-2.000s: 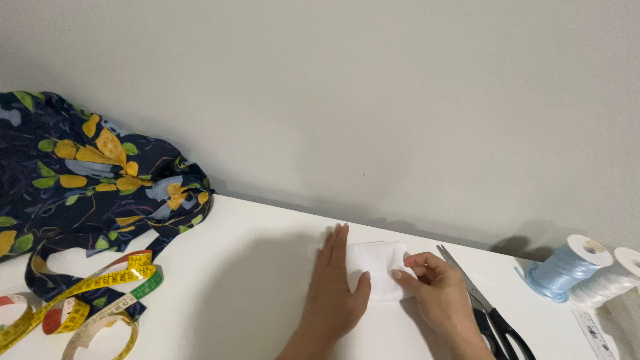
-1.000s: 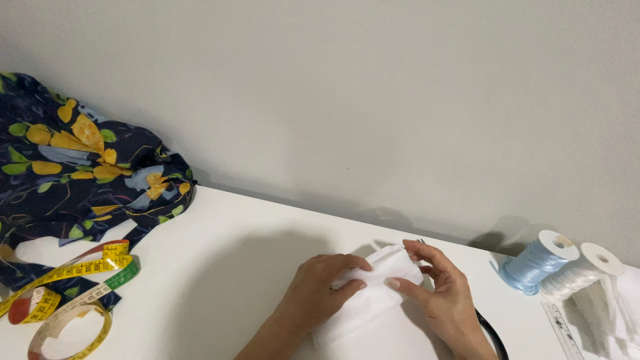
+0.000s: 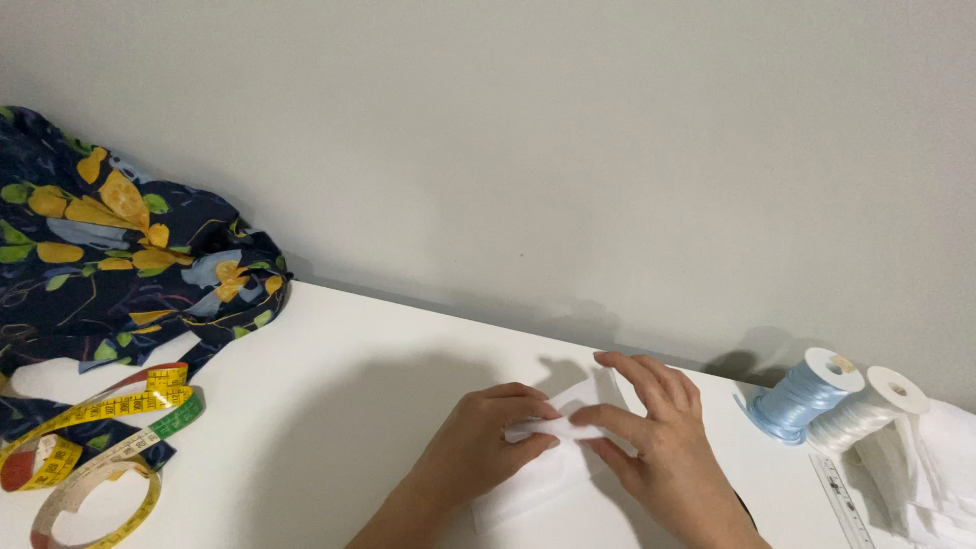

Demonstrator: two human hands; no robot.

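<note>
A piece of white fabric lies at the lower middle of the white table, between my hands. My left hand pinches a raised fold of it between thumb and fingers. From the other side my right hand holds the same fold with thumb and index finger, its other fingers spread over the fabric's upper corner. Part of the fabric is hidden under both hands. Only a thin dark edge shows beside my right wrist.
Navy fabric with a lemon print is heaped at left, beside a coiled tape measure. At right stand a spool of light blue ribbon and a white spool, near a clear ruler and more white fabric.
The white fabric lay flat under my hands two seconds ago; it is now turned at a slant with a fold pinched up. The scissors seen earlier at right are now mostly out of sight.
</note>
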